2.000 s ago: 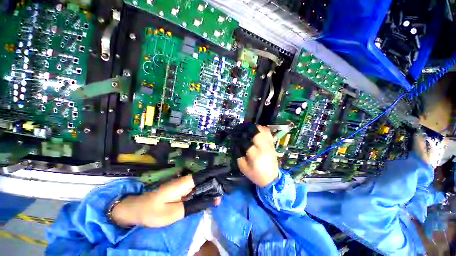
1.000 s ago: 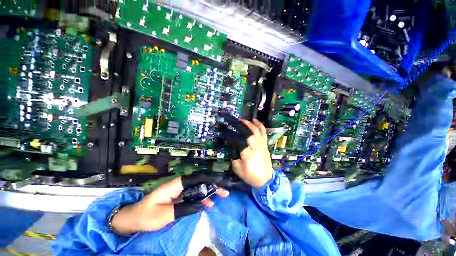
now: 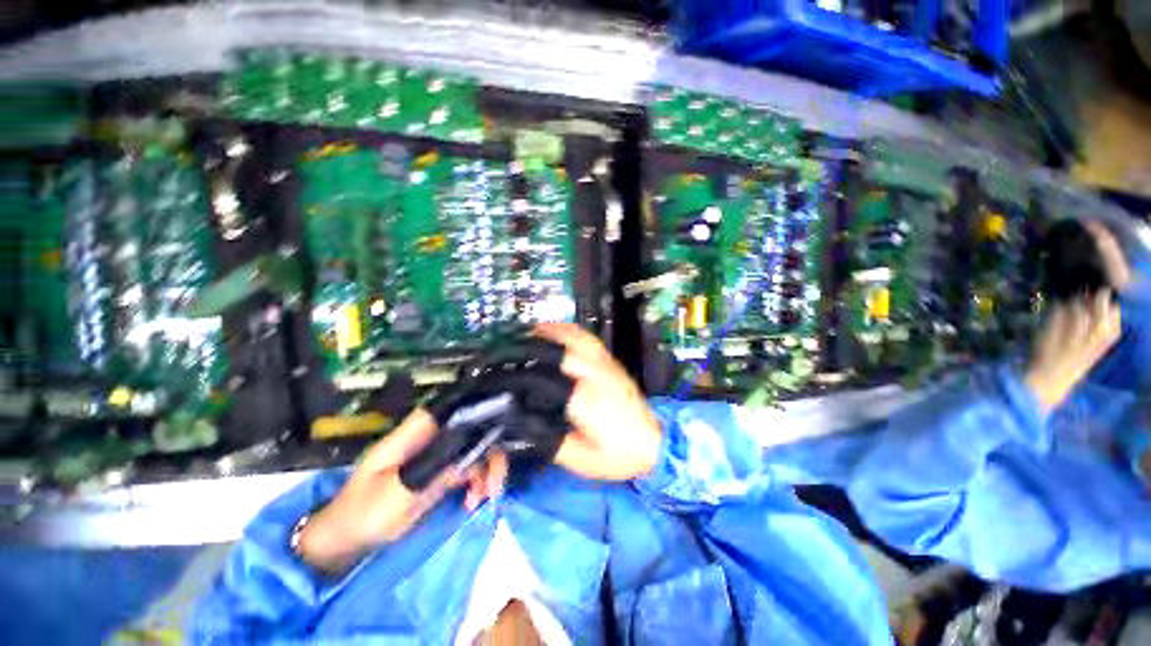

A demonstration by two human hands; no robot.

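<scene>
My left hand (image 3: 369,490) is at the lower middle, its fingers around dark, shiny parts that look like black cylinders (image 3: 480,414). My right hand (image 3: 608,406) meets it from the right. Dark material covers the fingers of both hands, and blur hides where it ends and the parts begin. I cannot tell what my right fingers grip. Both hands are in front of the lower edge of a green circuit board (image 3: 398,271), which lies in a black carrier (image 3: 280,379).
More boards in carriers lie left and right, one with dark round-topped parts (image 3: 701,227). A pale green latch (image 3: 240,288) crosses between two carriers. Conveyor rails run behind and in front (image 3: 164,505). A blue bin (image 3: 833,44) is at the back. Another person's hands (image 3: 1079,322) are at the right.
My right hand has moved left and down from the board and now meets my left hand. The view has shifted and blurred. The other person's hands have come into view at the right.
</scene>
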